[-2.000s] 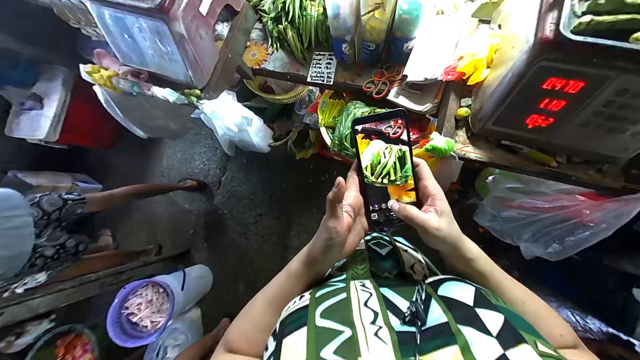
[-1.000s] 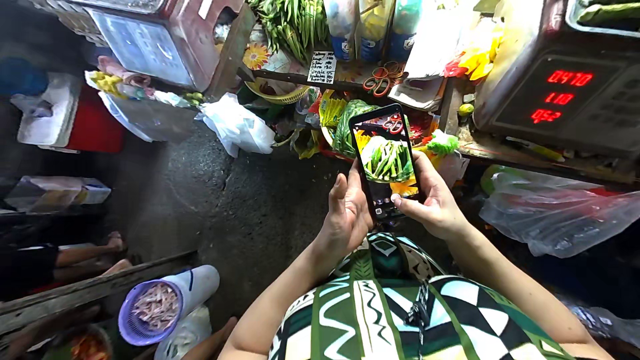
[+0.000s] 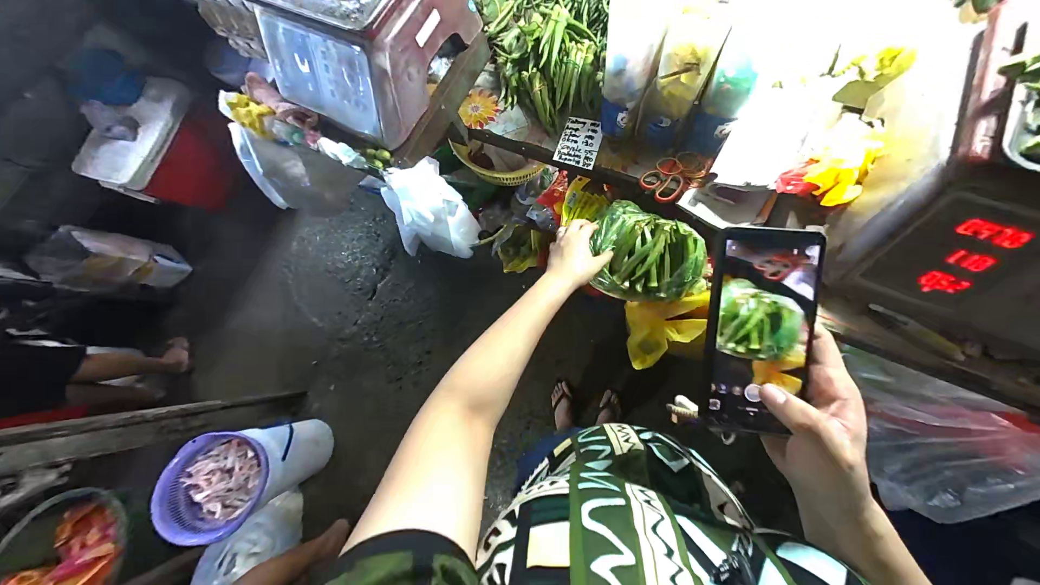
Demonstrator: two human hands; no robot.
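Note:
My left hand [image 3: 575, 256] is stretched forward, its fingers at the left side of a clear plastic bag of long green vegetables [image 3: 650, 253]; whether it grips the bag is unclear. In my right hand [image 3: 821, 414] a black smartphone [image 3: 764, 325] stands upright, my thumb on the lower part of its screen. The screen shows the green vegetables and some yellow plastic. Beneath the bagged vegetables hangs a yellow plastic bag [image 3: 666, 329]. Orange-handled scissors [image 3: 668, 180] lie on the stall's edge just beyond them.
A weighing scale with red digits [image 3: 934, 252] stands at right. Bundled green vegetables [image 3: 552, 61], a handwritten price card [image 3: 578, 144] and a yellow basket [image 3: 500, 172] are ahead. A white plastic bag [image 3: 431, 207] hangs at left. A purple basket [image 3: 207, 487] stands lower left, near another person's leg [image 3: 313, 556].
My left hand has left the phone's side and reached forward to the bagged vegetables. The phone, now in my right hand alone, has moved right, uncovering more of the bag.

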